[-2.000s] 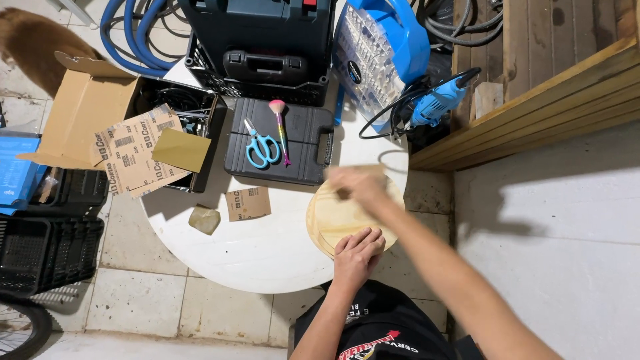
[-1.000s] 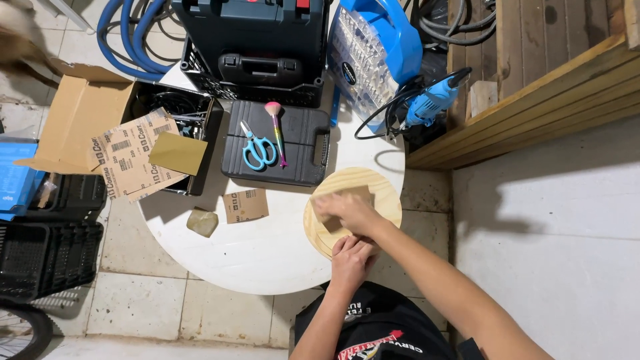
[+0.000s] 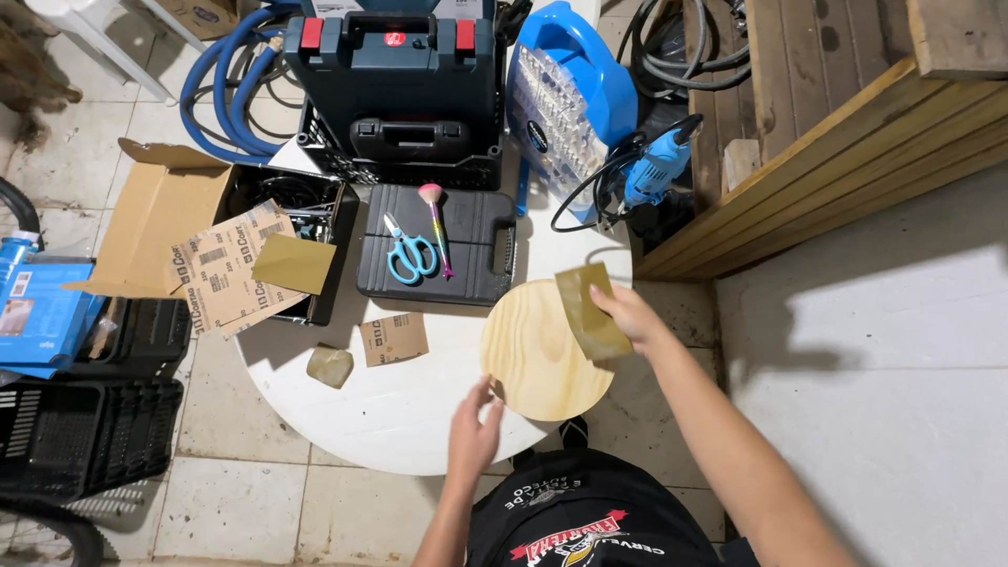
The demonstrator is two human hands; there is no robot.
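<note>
A round pale wooden board [image 3: 539, 358] lies at the near right edge of the white table [image 3: 378, 421]. My right hand [image 3: 630, 315] pinches a sheet of sandpaper [image 3: 589, 311] over the board's right side, its yellowish grit face showing. At the board's lower left edge is my left hand [image 3: 476, 425], with its fingers apart; whether they touch the rim is hard to tell. To the left, a small folded piece of sandpaper [image 3: 330, 365] and a flat brown-backed piece [image 3: 394, 339] rest on the table.
Scissors [image 3: 409, 256] and a brush [image 3: 437, 228] lie on a black case [image 3: 480, 228]. An open cardboard box [image 3: 150, 213] holds sandpaper sheets [image 3: 236, 268] across it. Behind stand a tool case [image 3: 394, 75], a blue-handled accessory case [image 3: 559, 118] and a blue rotary tool [image 3: 655, 167].
My right hand has moved off the board's middle to the right, and the sandpaper in it now shows its grit face. My left hand has shifted left along the rim.
</note>
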